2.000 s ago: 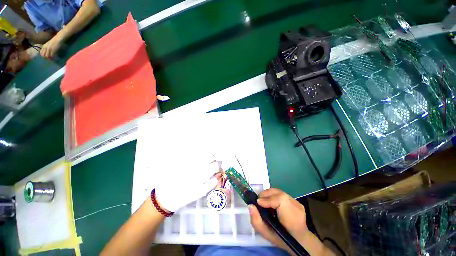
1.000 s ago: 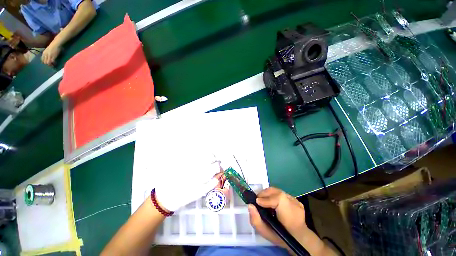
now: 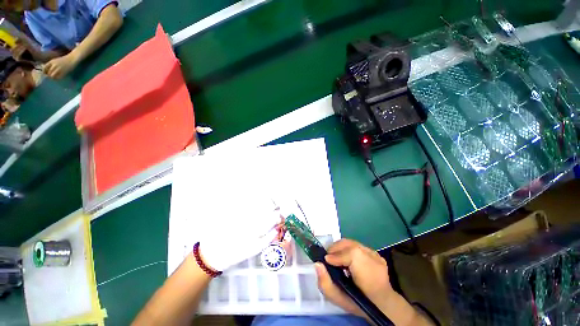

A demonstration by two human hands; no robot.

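My left hand [image 3: 238, 239], in a white glove that blends into the white tray [image 3: 216, 178], holds the motor unit [image 3: 274, 257] with its round spoked end facing up. Its fingertips are hard to make out. Thin reddish lead wires run from the unit to the upper end of the narrow green circuit board [image 3: 296, 228]. My right hand [image 3: 356, 270], bare, grips the black soldering iron [image 3: 346, 284], which points up and left over the board. The iron's tip is too small to tell apart from the board.
The black soldering station [image 3: 381, 95] stands ahead right, black-handled cutters [image 3: 423, 191] beside it. A clear blister tray [image 3: 490, 127] and box of boards [image 3: 515, 274] are right. A red-lined tray [image 3: 140, 121], solder spool [image 3: 52, 253] and a person's arm [image 3: 92, 38] are left.
The view has shifted slightly. My hands, the motor unit and the board keep nearly the same places. The other person's hand at the upper left has moved a little.
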